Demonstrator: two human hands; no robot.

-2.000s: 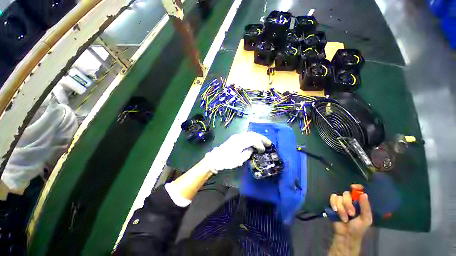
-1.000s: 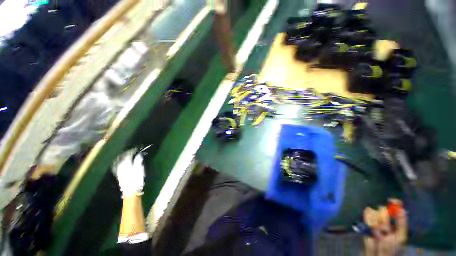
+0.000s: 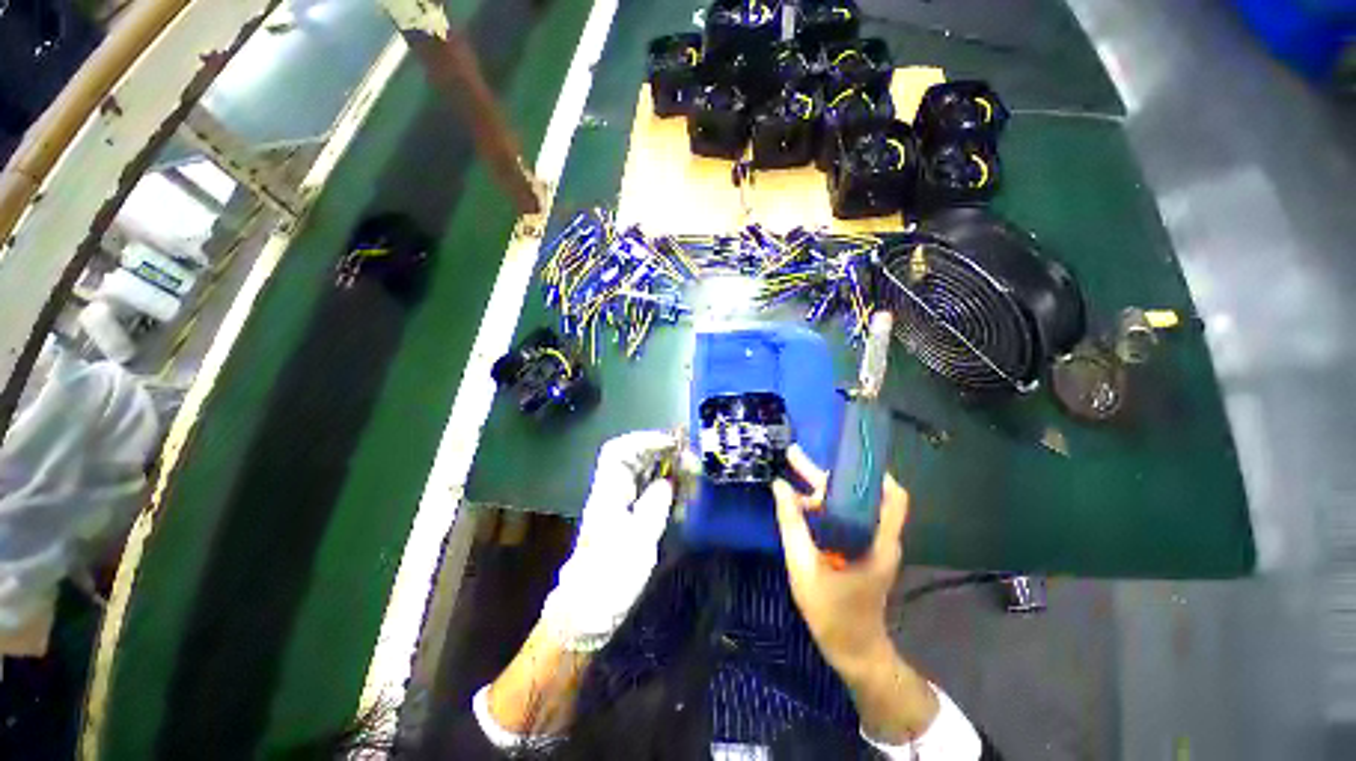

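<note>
A black housing (image 3: 744,437) with silvery metal contacts inside lies on the blue cloth (image 3: 759,361). My left hand (image 3: 616,520), in a white glove, is just left of the housing. Its fingers are closed around something small and dark with a yellowish part, too small to name surely. My bare right hand (image 3: 849,572) holds the soldering gun (image 3: 852,483) by its teal-blue handle, right of the housing. Its metal barrel points up and away from the housing. My right fingertips are at the housing's right side; contact is unclear.
Lead wires (image 3: 617,283) lie in a loose pile beyond the cloth. Grouped black housings stand on a cardboard sheet (image 3: 659,176). A round fan (image 3: 967,312) and a small brownish tin (image 3: 1087,384) are at right. The conveyor belt (image 3: 320,431) is at left; a person's pale sleeve (image 3: 67,461) shows beyond it.
My left hand has come back from over the conveyor to beside the housing. My right hand has brought the soldering gun from the lower right to the cloth. The camera view has shifted.
</note>
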